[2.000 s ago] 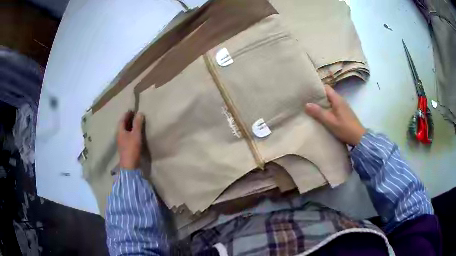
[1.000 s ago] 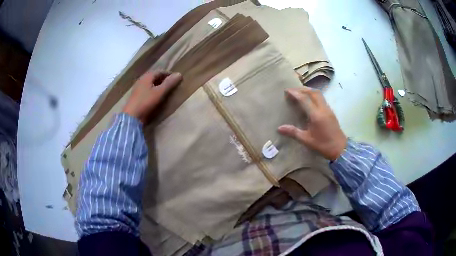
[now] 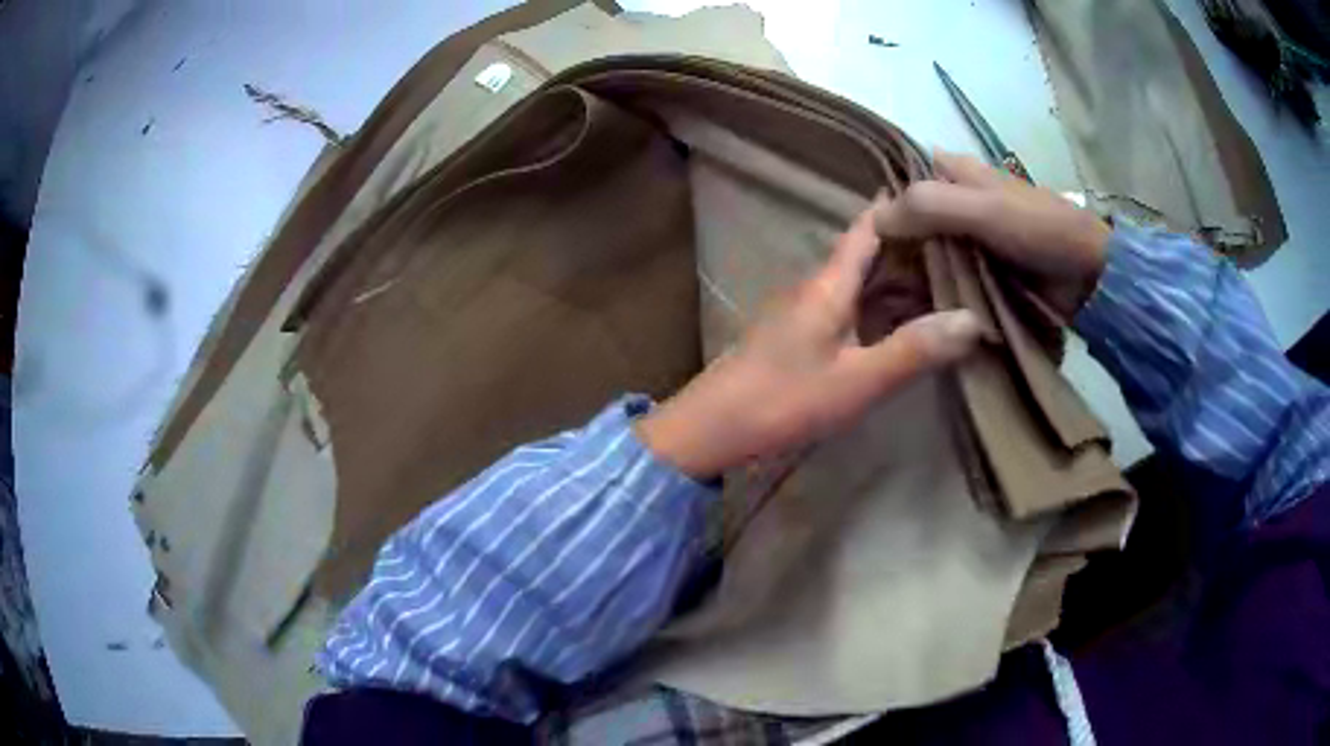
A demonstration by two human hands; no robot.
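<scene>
A stack of beige and brown fabric panels (image 3: 511,321) is lifted and folded over, its brown faces showing, above other layers on the table. My right hand (image 3: 1006,219) is closed around the gathered folds at the right. My left hand (image 3: 817,350) lies over the folded stack, thumb and fingers apart, touching the gathered folds; whether it grips them is unclear. A flat beige panel (image 3: 219,539) with a brown band lies under the stack at the left. A white sticker (image 3: 495,77) shows on a lower panel at the top.
The shears (image 3: 977,120) lie beyond my right hand, with only the blade clearly showing. Another beige bundle (image 3: 1145,110) lies at the upper right. Loose cord (image 3: 292,111) and dark bits lie on the white table (image 3: 117,364).
The top panels have been lifted and folded over, and their yoke seam and stickers are hidden. My right hand has closed on the folds. My left hand has moved right across the stack.
</scene>
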